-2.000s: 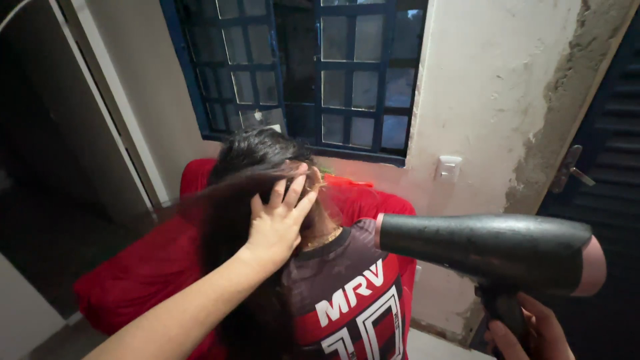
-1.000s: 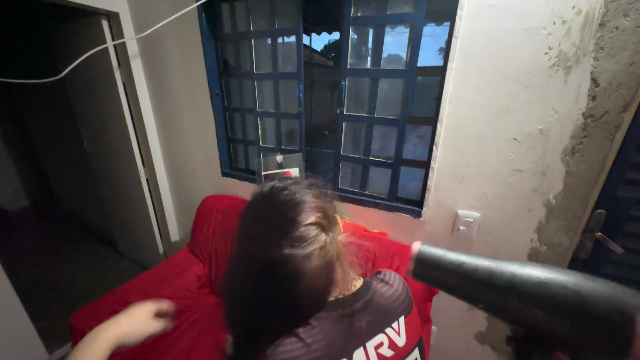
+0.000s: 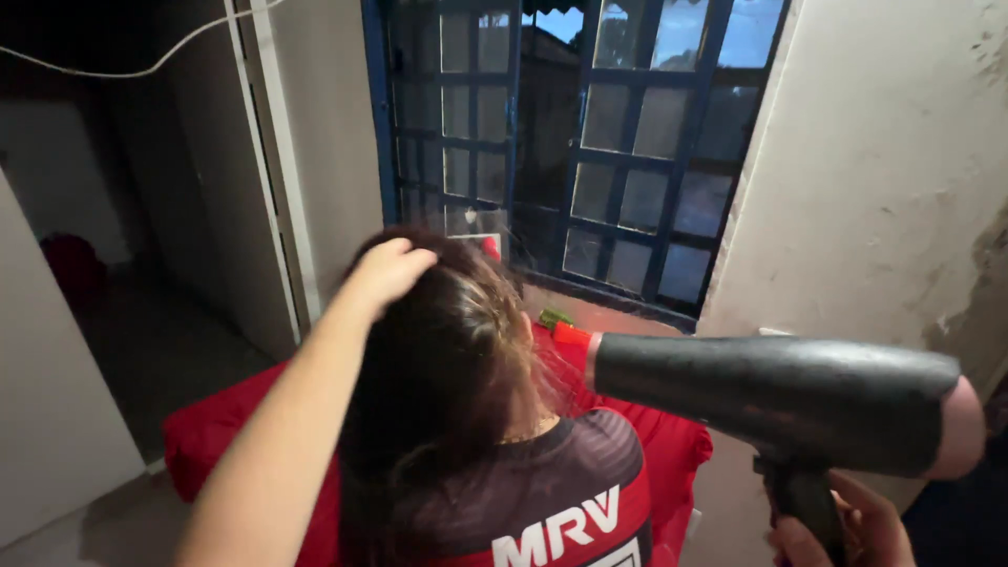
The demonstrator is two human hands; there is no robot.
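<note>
A person with long dark hair (image 3: 441, 346) sits facing away, wearing a black and red sports jersey (image 3: 551, 488) that bears writing. On top of the head rests my left hand (image 3: 394, 272), its fingers partly bent in the hair; whether it grips a lock cannot be told. My right hand (image 3: 843, 524) is closed around the handle of a black hair dryer (image 3: 772, 394) with pinkish ends. The dryer's nozzle points left at the side of the hair and neck, a little apart from them. Part of my right hand is hidden behind the handle.
A red-covered seat (image 3: 228, 417) surrounds the person. Beyond it stands a blue metal-framed window (image 3: 583, 150), with a green item (image 3: 556, 318) below it. A doorway with a pale frame is at the left, and a white cable (image 3: 118, 75) hangs across it. A worn plaster wall (image 3: 866, 181) rises at the right.
My left hand was in the hair two seconds ago, away from it at the left one second ago, and is now on top of the head. The dryer stays in my right hand.
</note>
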